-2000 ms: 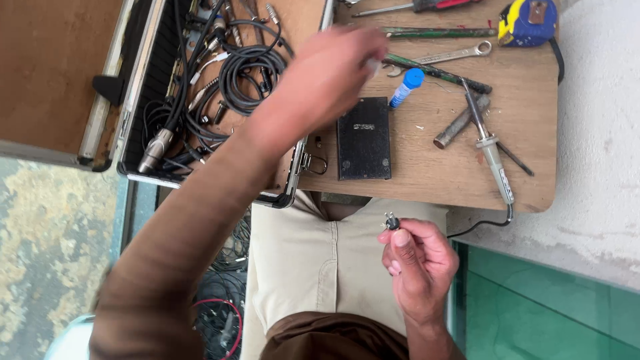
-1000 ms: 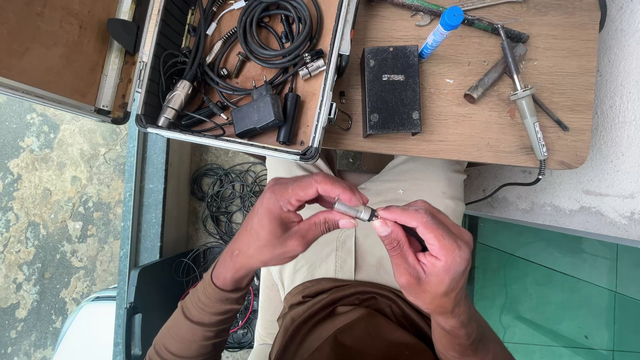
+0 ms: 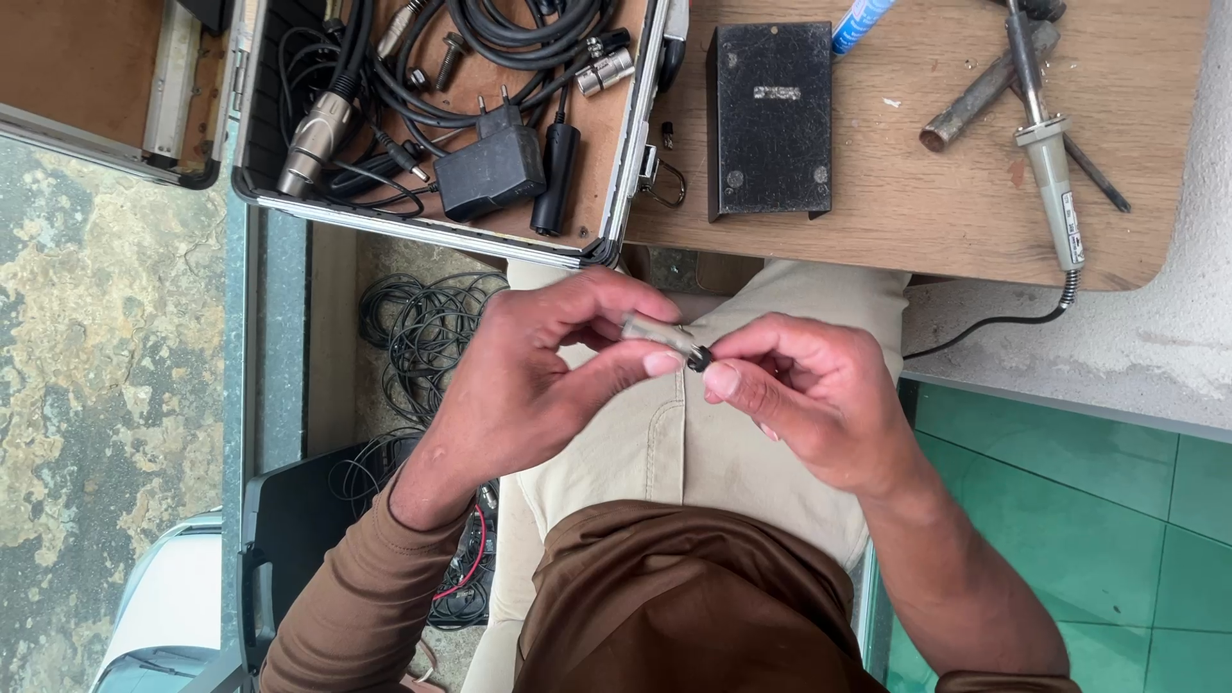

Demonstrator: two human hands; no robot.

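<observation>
My left hand point(image 3: 568, 375) grips a silver metal connector shell point(image 3: 656, 334) between thumb and fingers, above my lap. My right hand point(image 3: 808, 395) pinches a small black connector part point(image 3: 700, 359) at the shell's right end; the two parts touch, and how far one sits inside the other cannot be told. Above my left hand is an open aluminium-edged case point(image 3: 404, 214) with black cables, a silver XLR connector point(image 3: 318, 144), a second silver connector point(image 3: 605, 72) and a black power adapter point(image 3: 489, 175).
On the wooden table point(image 3: 924, 236) lie a black metal box point(image 3: 772, 120), a blue tube point(image 3: 859, 21), a rusty metal pipe point(image 3: 982, 91) and a soldering iron point(image 3: 1054, 183), its cord running off the edge. A tangle of black cables point(image 3: 414, 337) lies on the floor at left.
My left hand has come down from over the table to my lap and holds the silver shell against the black part in my right hand. The view has shifted.
</observation>
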